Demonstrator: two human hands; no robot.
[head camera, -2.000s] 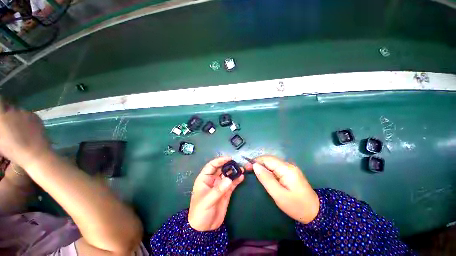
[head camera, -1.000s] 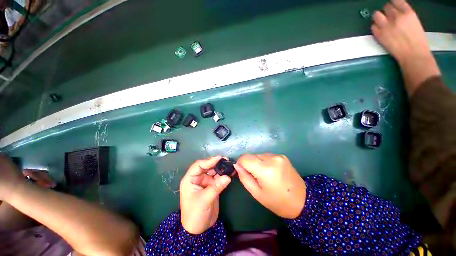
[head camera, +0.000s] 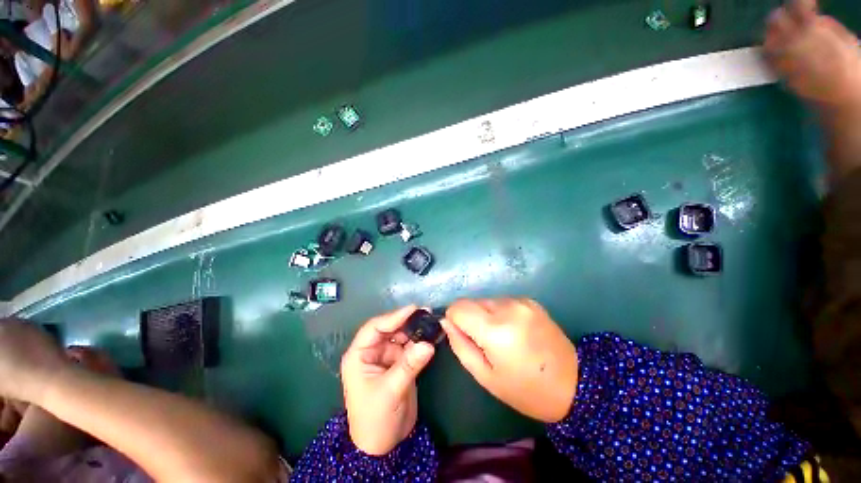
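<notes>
My left hand (head camera: 385, 377) holds a black housing (head camera: 424, 326) upright between thumb and fingers, near the bench's front middle. My right hand (head camera: 514, 354) has thumb and index finger pinched together at the housing's right edge. Whether a small part is between those fingertips is hidden. Beyond my hands lie an open black shell (head camera: 418, 259), several other black shells (head camera: 388, 222), a part-assembled unit with a green board (head camera: 325, 290) and small green-and-white pieces (head camera: 302, 258).
Three black shells (head camera: 696, 219) stand at the right. A black ribbed tray (head camera: 173, 336) lies at left beside a neighbour's forearm (head camera: 151, 406). A white rail (head camera: 415, 146) borders the conveyor, which carries units (head camera: 348, 116). Another person's hand (head camera: 814, 52) is at upper right.
My right fingertips have come from just beside the housing to its edge. The view has shifted. Another person's arm has entered at right, and a dark unit now shows beside the green board on the conveyor.
</notes>
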